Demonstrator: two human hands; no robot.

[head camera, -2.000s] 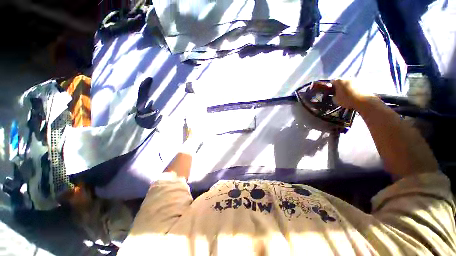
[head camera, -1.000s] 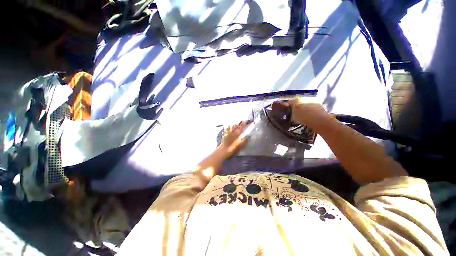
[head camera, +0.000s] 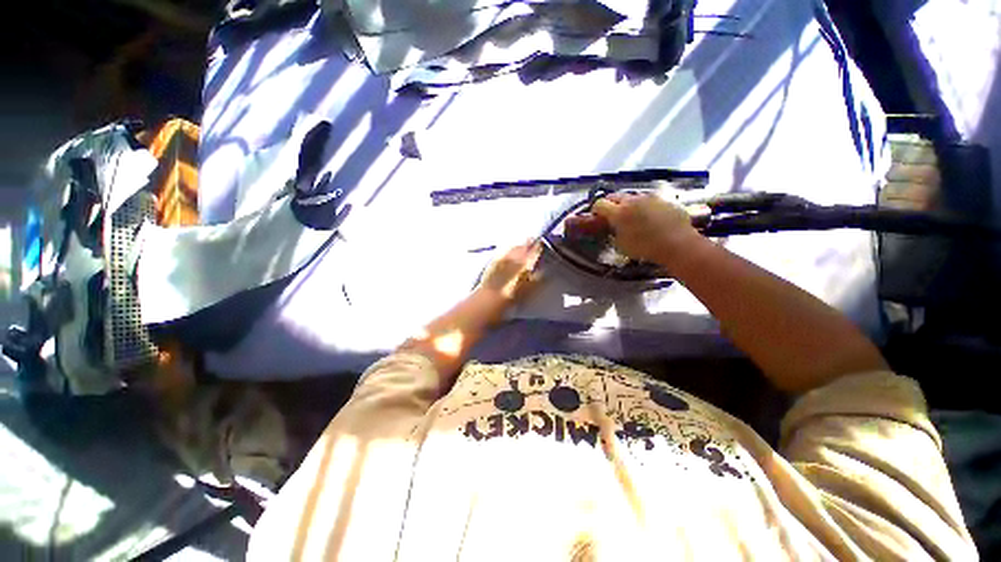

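My right hand (head camera: 648, 227) is closed on the handle of the iron (head camera: 594, 255), whose pointed sole lies on the pale work surface, tip to the left. My left hand (head camera: 512, 270) rests on the pale surface just left of the iron's tip; glare blurs its fingers, and whether it holds anything cannot be told. A long narrow dark strip (head camera: 571, 186) lies across the glaring white panel just beyond the iron. A thick black hose (head camera: 812, 215) runs from the iron to the right.
Overlapping pale panels with dark edges (head camera: 494, 33) lie at the far side. Loose pale and dark pieces (head camera: 225, 269) hang over the left corner beside a perforated crate (head camera: 130, 280) and orange cloth (head camera: 178, 176). A block (head camera: 913, 176) stands at the right.
The iron has moved left from beside the strip's right end to the near side of the strip. My left hand has moved right, close to the iron's tip.
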